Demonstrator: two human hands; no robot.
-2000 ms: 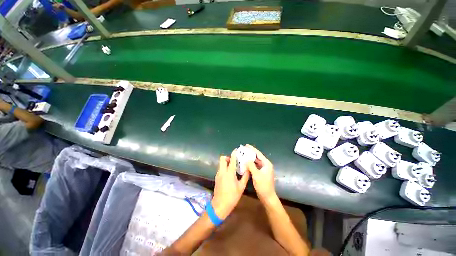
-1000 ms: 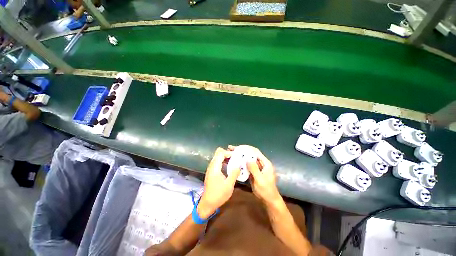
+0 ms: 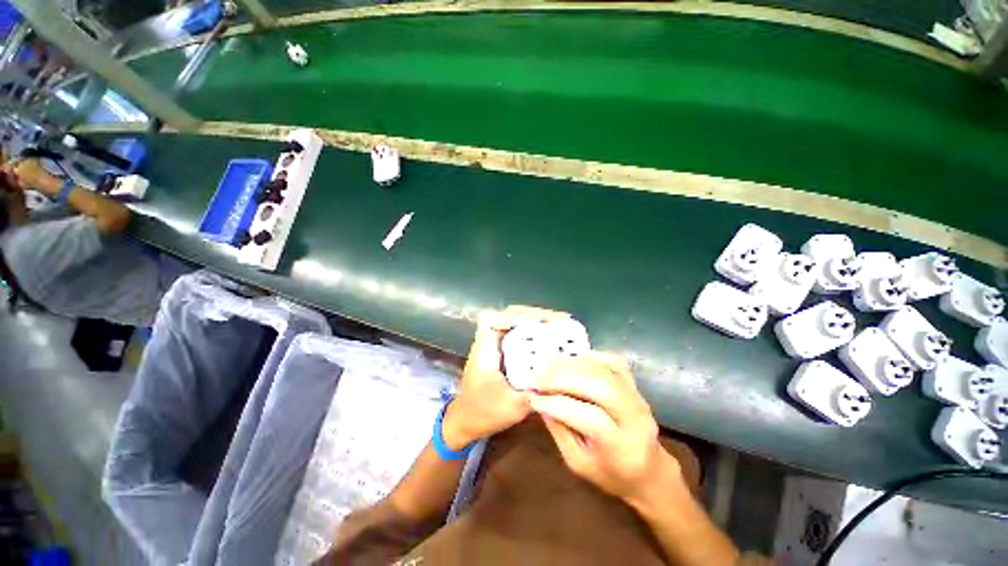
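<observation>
A white adapter (image 3: 539,345) with socket holes in its face is held above the near edge of the dark green bench. My left hand (image 3: 486,381) wraps its left side and underside. My right hand (image 3: 602,426) has its fingers at the adapter's lower right edge; its fingertips partly hide that edge. I cannot tell whether the right fingers hold anything else. Several closed adapters (image 3: 816,329) with round plug ends lie grouped on the bench at the right.
Lined bins (image 3: 348,464) stand at lower left; the nearer holds white parts. A blue tray (image 3: 234,201) and white socket strip (image 3: 290,199) lie left. A white piece (image 3: 385,165) and thin white strip (image 3: 398,230) lie on the bench. The green belt (image 3: 553,88) runs beyond. Another person sits far left.
The camera view has shifted, so the bench things appear higher and further right. The adapter is turned so its socket face shows, and my right fingers have moved to its lower edge.
</observation>
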